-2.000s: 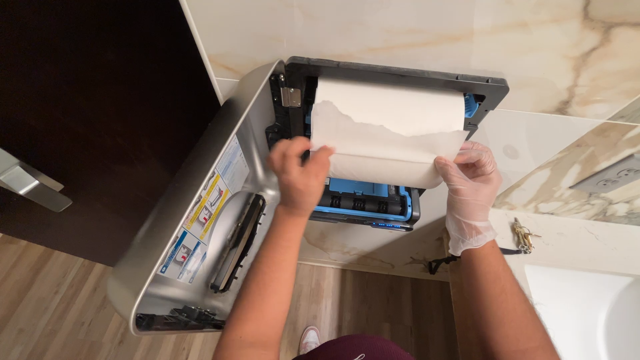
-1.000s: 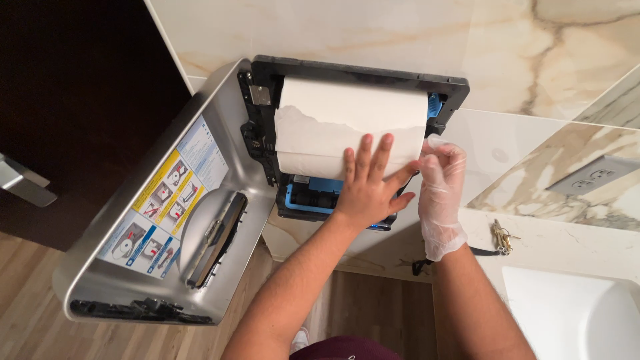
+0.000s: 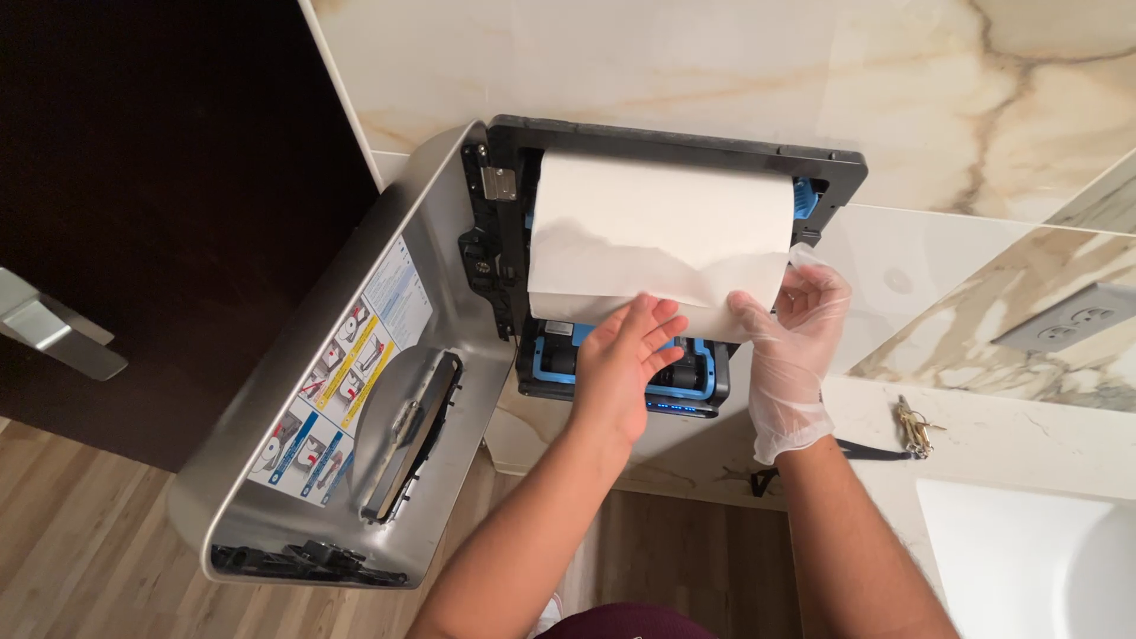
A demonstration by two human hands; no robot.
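Observation:
A white paper towel roll (image 3: 657, 204) sits in the black frame (image 3: 674, 142) of a wall-mounted dispenser, whose metal cover (image 3: 444, 177) hangs open to the left. The roll's loose edge lies uneven across its front. My bare left hand (image 3: 626, 364) is at the lower front of the roll, thumb and fingertips near the loose paper; whether it pinches the paper is unclear. My right hand (image 3: 794, 346), in a clear glove, rests at the roll's lower right corner with the thumb on the paper. Blue-edged black rollers (image 3: 697, 377) show below, partly behind my left hand.
An instruction label with pictures (image 3: 346, 382) is inside the cover. On the right are a countertop (image 3: 1021, 435) with keys (image 3: 914, 430) on a dark strap, a white sink (image 3: 1021, 550) and a wall outlet (image 3: 1069, 319). A dark door (image 3: 177, 177) with a metal handle (image 3: 58, 328) stands left.
My left hand, spread flat over the roll's lower front a second ago, has drawn its fingers together near the paper's lower edge. My right hand stays by the roll's right end.

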